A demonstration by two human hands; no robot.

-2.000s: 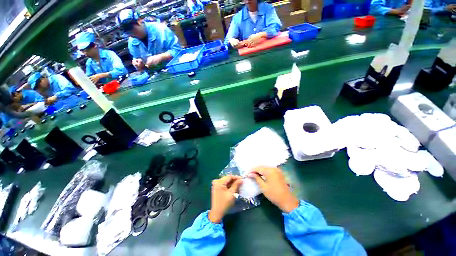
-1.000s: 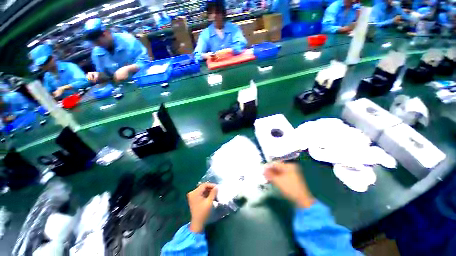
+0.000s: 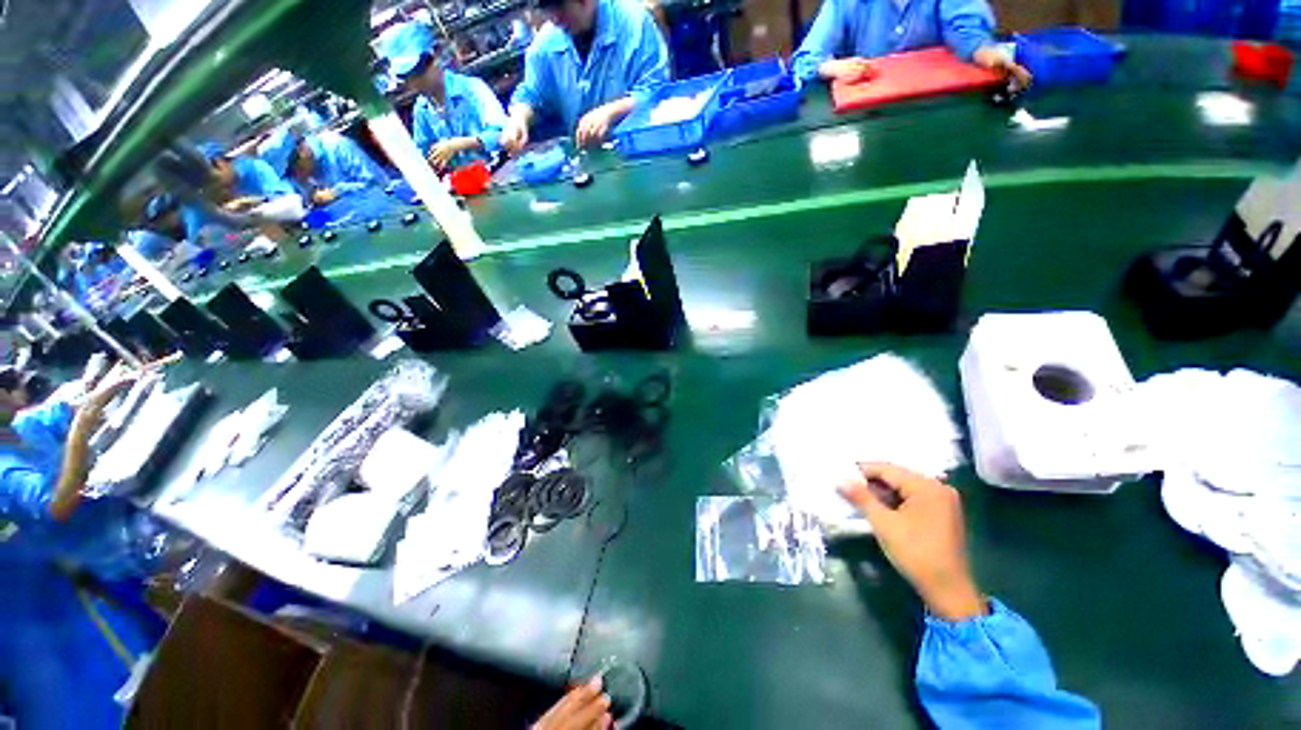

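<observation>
My left hand (image 3: 574,707), cut off by the bottom edge, has its fingertips on a dark ring (image 3: 639,695). A thin dark line runs from near it up toward a tangled heap of black rings (image 3: 557,496). My right hand (image 3: 920,531) has bent fingers at the lower edge of a glossy white stack of polybags (image 3: 856,428); whether it pinches anything is unclear. A flat clear plastic bag (image 3: 756,541) lies left of my right hand. White round pieces (image 3: 1241,464) overlap at the right, beside a white insert with a centre hole (image 3: 1013,428).
Open black boxes (image 3: 625,317) stand in a row across the green bench (image 3: 799,670). Bundles of bagged parts (image 3: 464,492) lie at left. Another person's arm (image 3: 79,449) reaches in at far left. Workers, blue bins (image 3: 671,121) and a red mat (image 3: 913,79) are across the line.
The view has swung left. My left hand has left the bags and moved down to the bottom edge, now with a dark ring. A clear bag now lies flat beside the stack.
</observation>
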